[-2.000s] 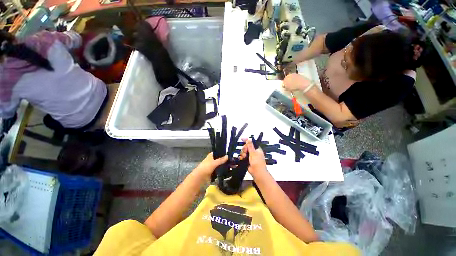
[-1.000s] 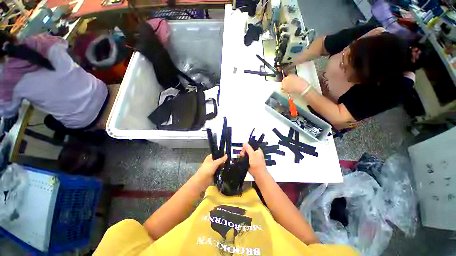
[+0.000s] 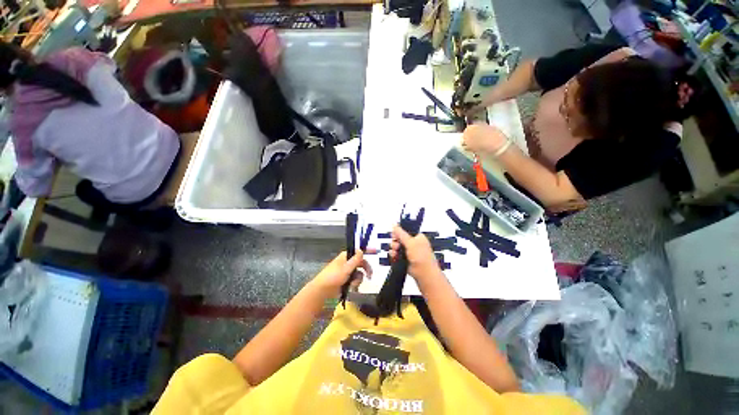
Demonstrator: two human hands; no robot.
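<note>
My left hand [image 3: 344, 271] holds a few black webbing strips [image 3: 351, 235] that stand up and hang down past the fingers. My right hand [image 3: 412, 247] grips a thicker strip bundle [image 3: 393, 285], with ends fanning out above the hand and the rest hanging towards my shirt. The two hands are apart, over the near edge of the white table [image 3: 510, 284]. More loose black strips [image 3: 486, 241] lie crossed and heaped on the table, just right of my right hand.
A grey parts tray [image 3: 490, 189] lies beyond the strips. A seated person [image 3: 620, 121] works at a sewing machine [image 3: 484, 69] on the right. A large white bin [image 3: 271, 217] stands left of the table. A plastic bag [image 3: 519, 324] and blue crate [image 3: 126, 340] are on the floor.
The strips held between my hands have separated into two groups, the thinner one in my left hand and the thicker in my right. The view has shifted slightly.
</note>
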